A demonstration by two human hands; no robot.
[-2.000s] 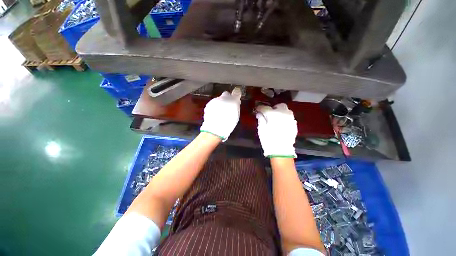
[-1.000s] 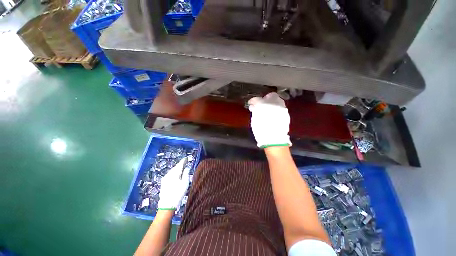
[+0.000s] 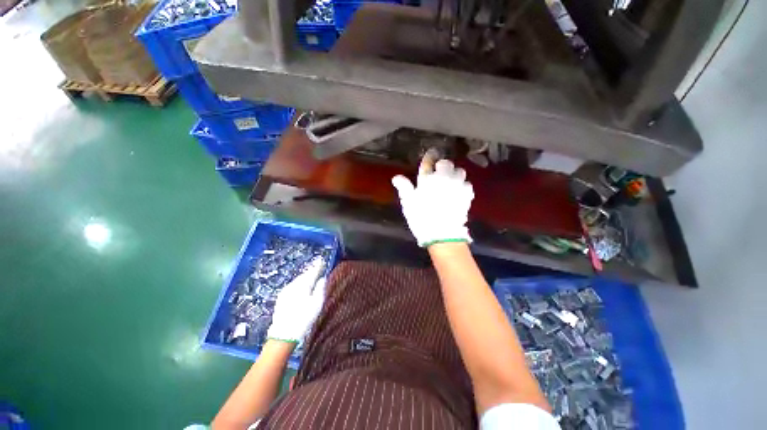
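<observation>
My right hand (image 3: 437,201), in a white glove with a green cuff, is over the red work board (image 3: 530,200), fingers spread towards the die (image 3: 412,144) under the beam. I see nothing held in it. My left hand (image 3: 296,306), gloved too, is over the right side of the left-hand parts bin (image 3: 229,290), among small metal parts (image 3: 273,267). Its fingertips are blurred, and I cannot tell if it holds a part. The right-hand parts bin (image 3: 643,336) holds a heap of grey metal parts (image 3: 568,353).
The thick press frame (image 3: 454,101) crosses above the board. A slotted clamp bar (image 3: 349,136) is at the board's left end. Small tools (image 3: 601,210) and a pink handle (image 3: 594,252) lie at the right end. Blue crates (image 3: 244,123) and a pallet (image 3: 126,89) stand at left.
My left hand has gone from the die to the left-hand bin and stayed there. My right hand stayed near the die; its fingers, closed together a second ago, are now spread. The view has shifted slightly.
</observation>
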